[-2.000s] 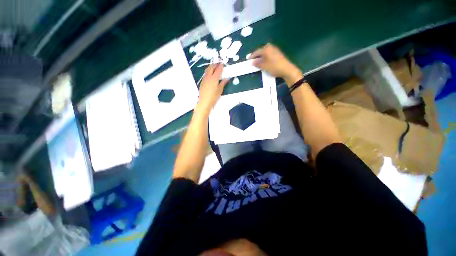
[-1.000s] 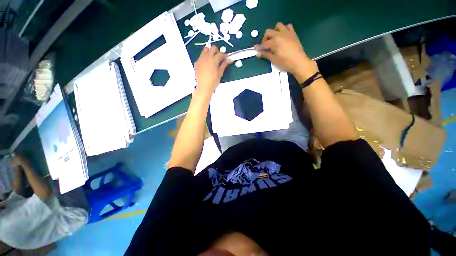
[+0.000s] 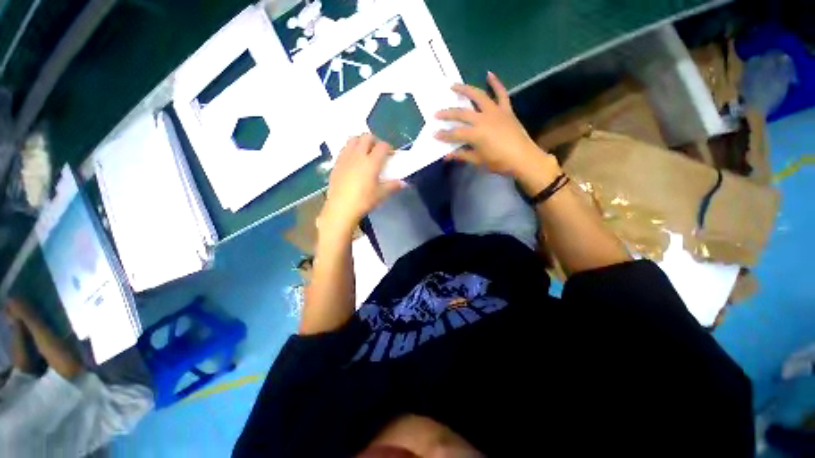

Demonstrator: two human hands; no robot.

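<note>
A white die-cut insert (image 3: 344, 116) with a long slot and a hexagon hole lies at the bench's front edge, its near part over my lap. White waste slugs (image 3: 308, 18) and thin strips lie beyond it and show through its slot. My left hand (image 3: 357, 179) holds the insert's near edge, fingers on top, thumb along the edge. My right hand (image 3: 487, 130) rests on its right side with fingers spread. The undersides of both hands are hidden.
An insert stack (image 3: 210, 152) lies left on the green bench (image 3: 572, 36), then plain white blanks (image 3: 147, 197) and printed blanks (image 3: 85, 268). A blue stool (image 3: 192, 349) and a person's arm are lower left. Brown cardboard (image 3: 661, 197) is at right.
The insert has moved away from my lap onto the bench, over the slugs. Both hands have left the strip beside its slot and are now at its near and right parts. The view has shifted.
</note>
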